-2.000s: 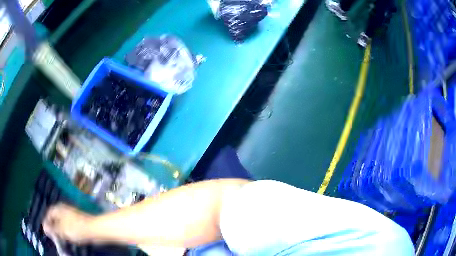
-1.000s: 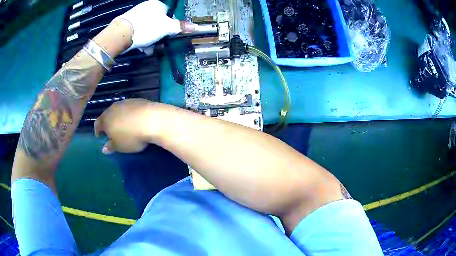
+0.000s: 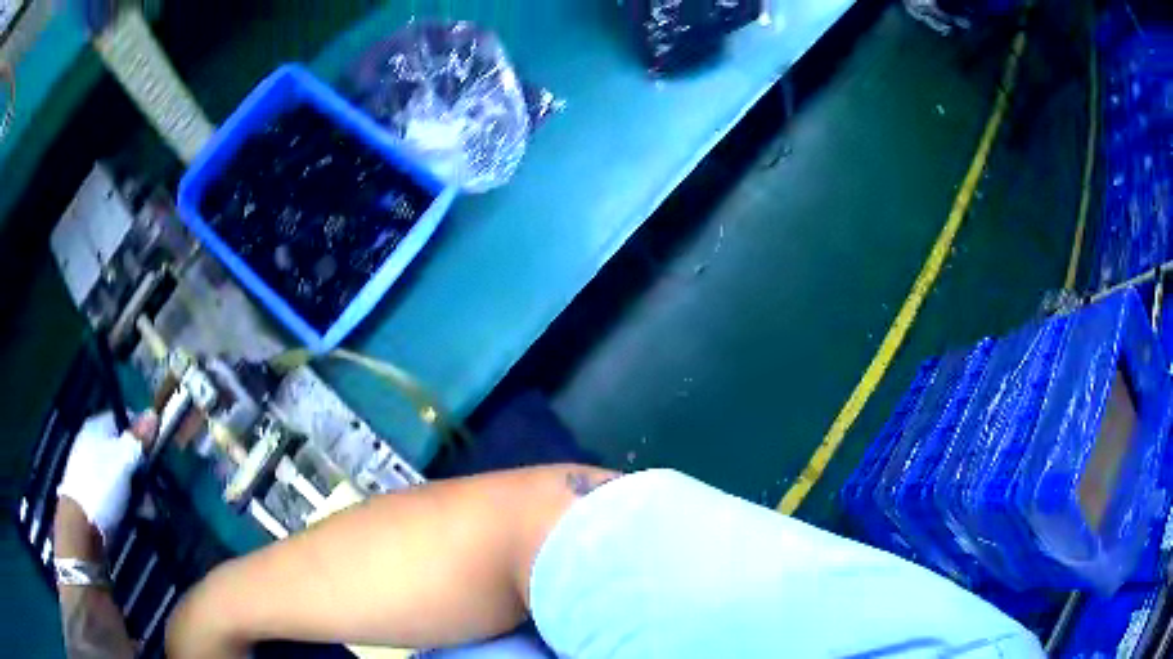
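Observation:
My left hand (image 3: 100, 476), in a white glove, is at the left beside the fixture (image 3: 354, 431). Its fingertips are closed on a slim tubular unit (image 3: 167, 422) whose silver end lies at the fixture's clamp blocks. My right forearm crosses the bottom. My bare right hand (image 3: 200, 628) is at the lower left, mostly cut off by the picture's edge, so its fingers are hidden. The slotted black tray (image 3: 142, 579) with rows of units lies under and beside my left hand.
A blue bin (image 3: 392, 277) of small black parts stands beyond the fixture. A clear plastic bag (image 3: 470, 110) lies against it, and another bag with dark contents (image 3: 688, 28) is farther along the bench. A yellowish hose (image 3: 386, 373) curves beside the fixture. Blue crates (image 3: 1003, 451) are stacked on the floor at right.
The view has swung to the right since one second ago, so fixture and tray now sit at the left. My left hand remains at the clamp; my right hand has gone mostly out of the picture.

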